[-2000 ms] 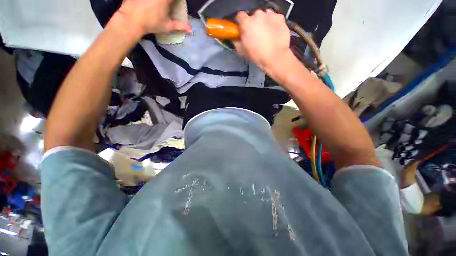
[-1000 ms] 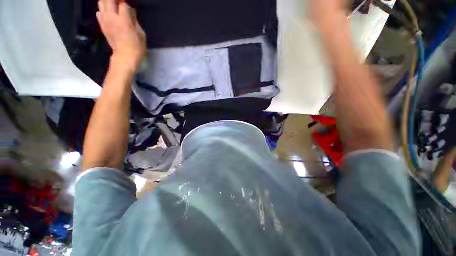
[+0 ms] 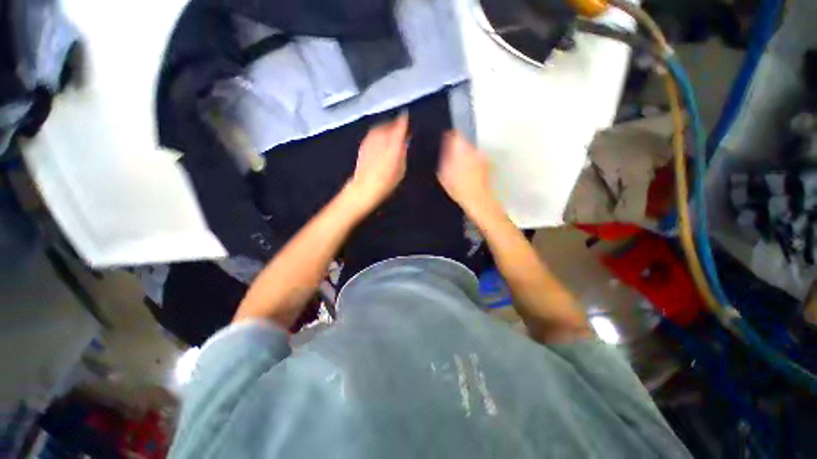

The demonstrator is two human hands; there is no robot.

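Note:
The black garment (image 3: pixel 309 188) with light grey backing lies on the white ironing table. Its grey inner area shows toward the top and a plain black part lies nearest me. My left hand (image 3: pixel 382 157) is at the black part near the grey edge, fingers blurred; I cannot tell if it grips cloth. My right hand (image 3: pixel 464 170) is at the garment's right side, also blurred, its grip unclear. The steam iron (image 3: pixel 528 27) stands at the top right of the table, untouched, its orange handle partly cut off.
The white table cover (image 3: pixel 546 134) shows at both sides of the garment. Tan and blue hoses (image 3: pixel 690 170) hang down at the right. A red thing (image 3: pixel 654 273) lies below the table's right side. Dark and grey cloth (image 3: pixel 36 63) is at the top left.
The iron was in my right hand two seconds ago and now stands on the table's right. The garment has shifted, with black cloth now on its near side. Both hands have come close together.

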